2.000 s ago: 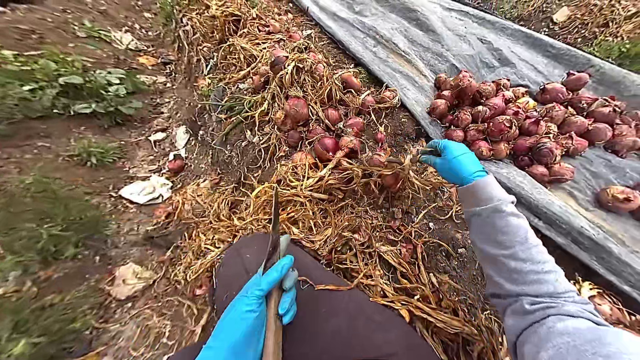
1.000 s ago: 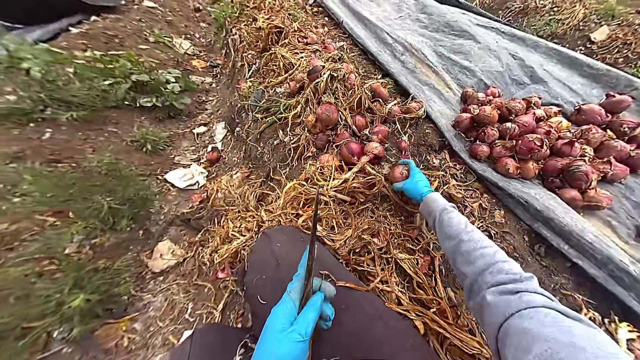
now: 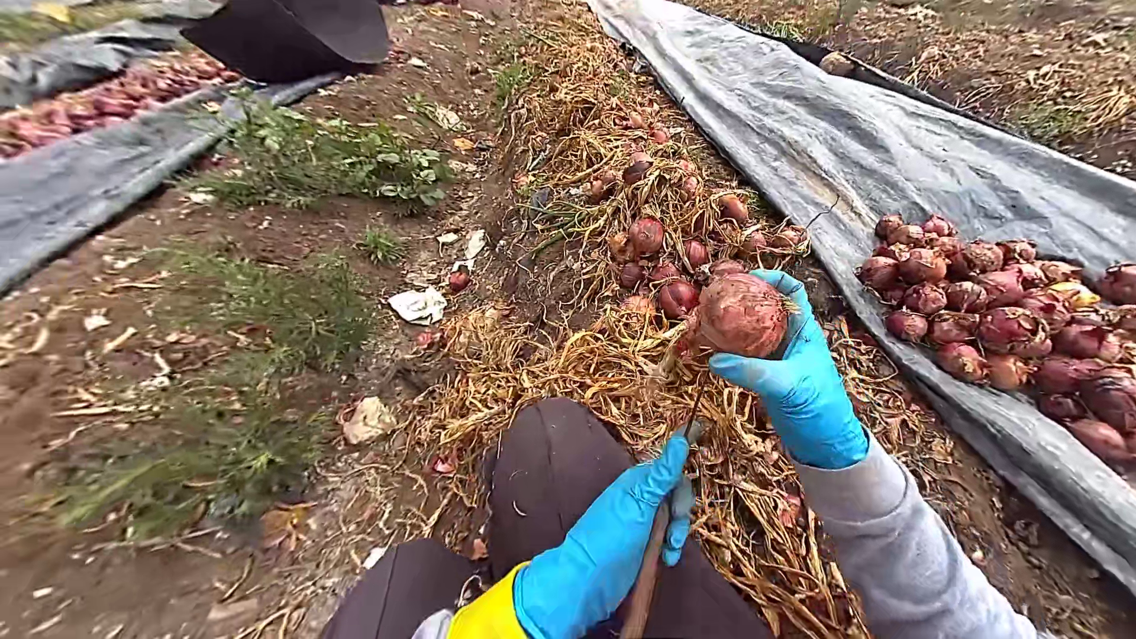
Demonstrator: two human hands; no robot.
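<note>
In a blue glove, my right hand (image 3: 794,373) grips a large red onion (image 3: 741,315) above the row of dried stalks. My left hand (image 3: 612,532), also gloved in blue, is closed around the wooden handle of a bladed tool (image 3: 650,568) just below the onion. Its thin dark blade points up toward the onion's stalk end; the tip is hard to make out. Dry onion tops (image 3: 577,373) lie beneath both hands. Beyond the held onion, several red onions (image 3: 646,237) with their tops rest on the row.
Trimmed red onions (image 3: 1012,324) are heaped on a grey plastic sheet (image 3: 852,142) at the right. Another sheet (image 3: 80,191) and many onions (image 3: 106,98) lie at the upper left, near a dark object (image 3: 293,35). Green weeds (image 3: 328,160) grow from the soil left of the row.
My right hand was reaching to an onion among the stalks; it has brought the onion closer, near the blade in my left hand. The view has shifted to the left.
</note>
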